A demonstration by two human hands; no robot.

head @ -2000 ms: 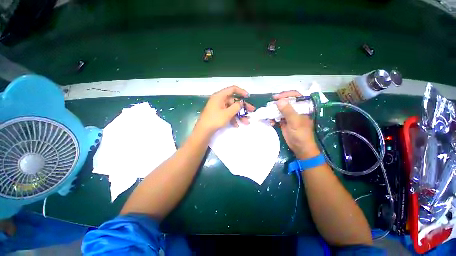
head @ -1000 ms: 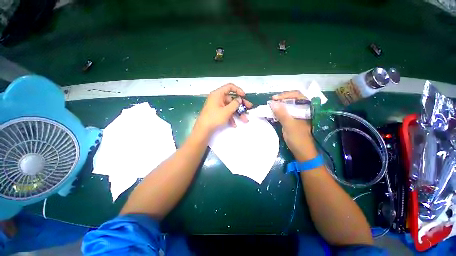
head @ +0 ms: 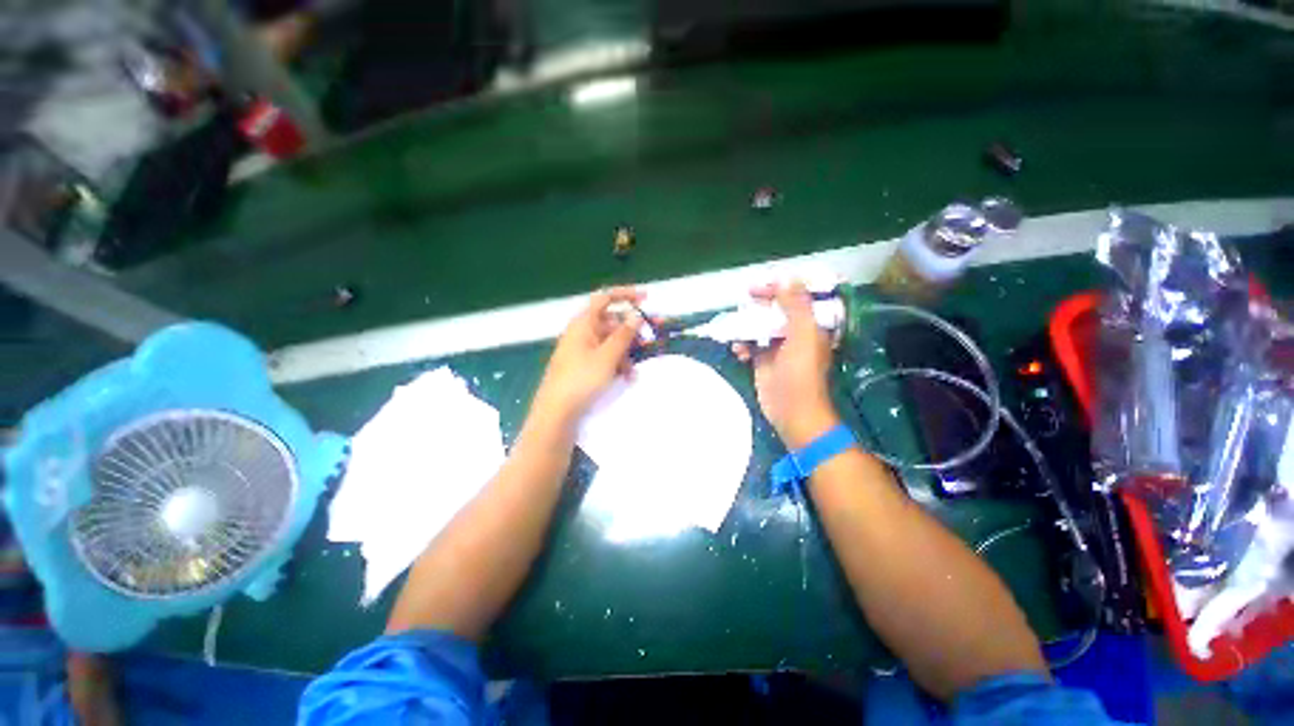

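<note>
My left hand (head: pixel 583 360) holds a small dark electronic component (head: pixel 646 329) in its fingertips above a white paper sheet (head: pixel 667 440). My right hand (head: pixel 796 372) grips the white glue dispensing syringe (head: pixel 752 324). Its pale tip points left and is close to the component; whether they touch cannot be told. A green fitting at the rear of the syringe joins a clear air hose (head: pixel 979 372) looping to the right. A blue band (head: pixel 815 457) is on my right wrist.
Several small components, one here (head: pixel 625 241), lie on the green belt beyond the white strip (head: pixel 468 336). A bottle (head: pixel 930 253) stands near the strip. A light blue fan (head: pixel 64 489) and a second paper (head: pixel 419 468) are left. A black controller (head: pixel 1043 411) and red tray (head: pixel 1157 567) with shiny bags are right.
The camera view has shifted and tilted, showing more of the area beyond the line at upper left. The syringe tip stays close to the component. Both hands keep their holds.
</note>
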